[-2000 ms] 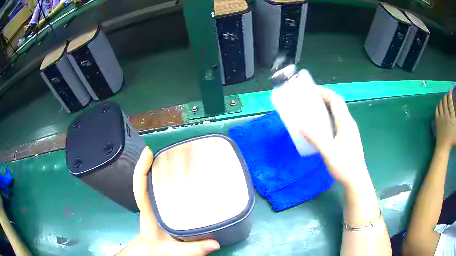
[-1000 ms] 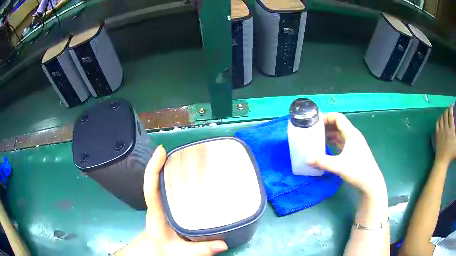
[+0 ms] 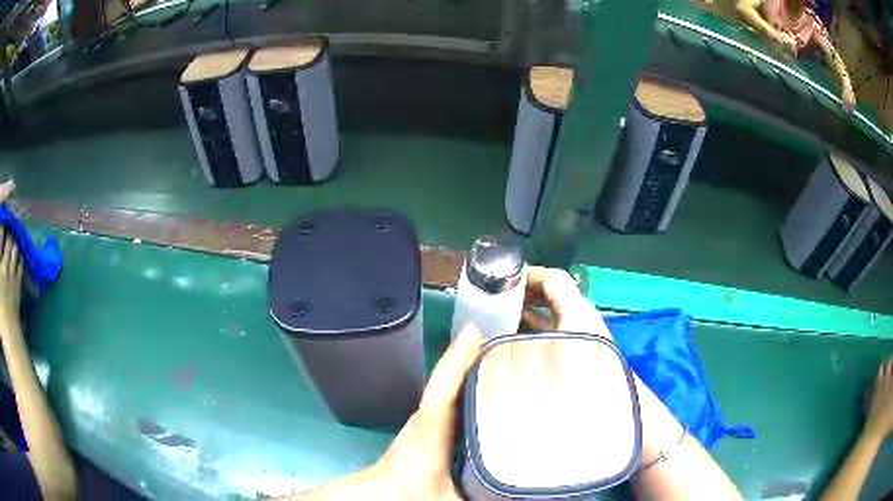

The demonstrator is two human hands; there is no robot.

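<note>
A speaker with a light wood-grain end panel (image 3: 553, 411) faces up, low in the centre. My left hand (image 3: 431, 431) grips its left side. My right hand (image 3: 563, 298) is behind this speaker, partly hidden by it, with its fingers at the white dispenser bottle (image 3: 490, 294). The bottle is upright with a silver cap, its lower part hidden. A second speaker (image 3: 348, 284) stands upside down to the left, its black base with four recesses up. A blue cloth (image 3: 666, 367) lies on the bench behind my right forearm.
Several speakers stand on the recessed green conveyor (image 3: 421, 186), including a pair at the left (image 3: 294, 117) and a pair at the far right (image 3: 832, 220). A green post (image 3: 607, 127) rises beyond the bench rail. Other people's arms show at both sides, with a blue cloth at the left.
The view has turned left. My right hand has moved the bottle leftward from above the cloth to behind the held speaker, beside the upside-down one. My left hand still holds the wood-topped speaker.
</note>
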